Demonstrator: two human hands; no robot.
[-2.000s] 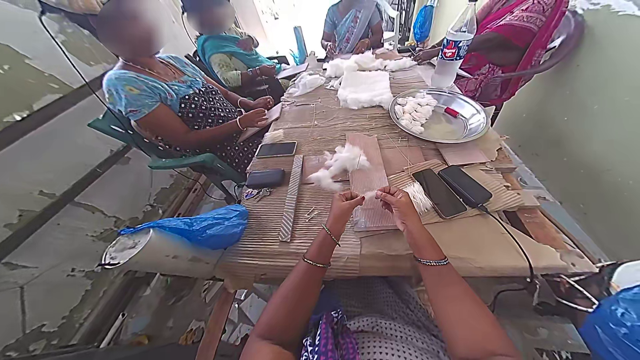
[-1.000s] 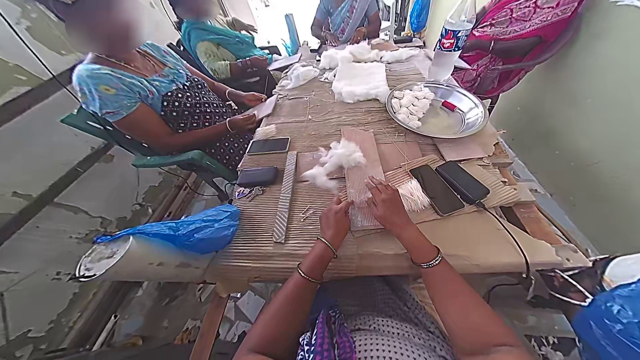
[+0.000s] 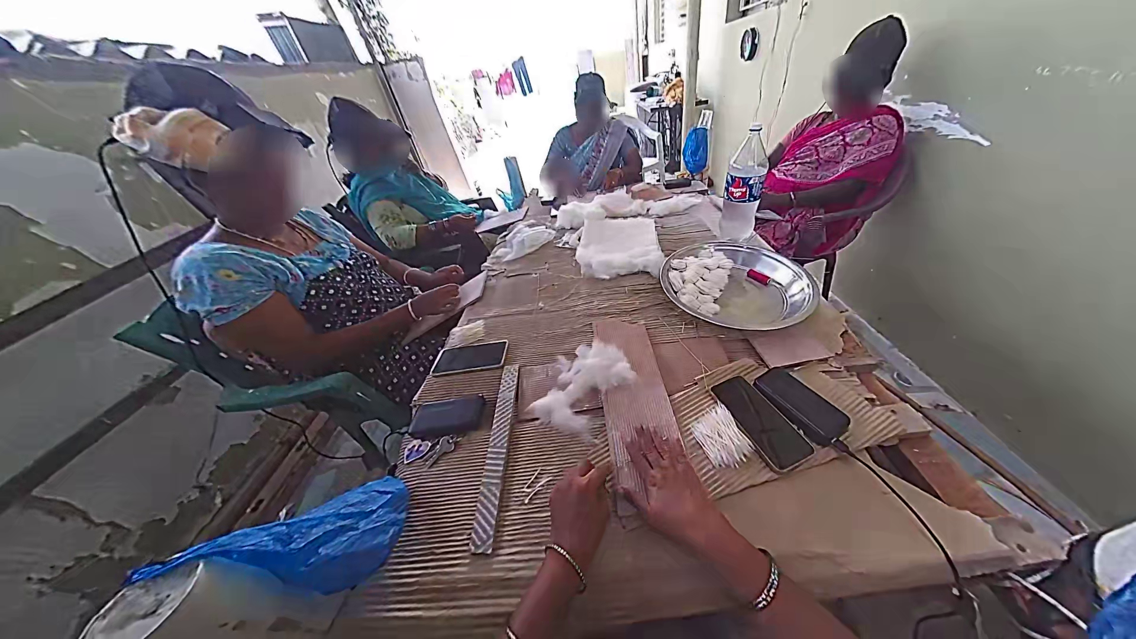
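Observation:
My right hand lies spread, palm down, on the near part of a long cardboard strip. Just left of the strip, my left hand is curled with fingers together; whether it pinches something small cannot be told. Loose white cotton wool lies beyond my hands, partly over the strip. A bundle of thin white cotton wicks is to the right of my right hand. A few short white sticks or wicks rest left of my left hand, near a patterned flat strip.
Two phones, one black and one with a cable, lie right. Another phone and a dark case are left. Beyond stand a steel plate with cotton pieces and a plastic bottle. Several people sit around the corrugated-cardboard-covered table.
Two seconds ago both hands were together at the strip's near end, holding wispy cotton. They have since parted, and my right hand now lies flat on the strip. The view has tilted up.

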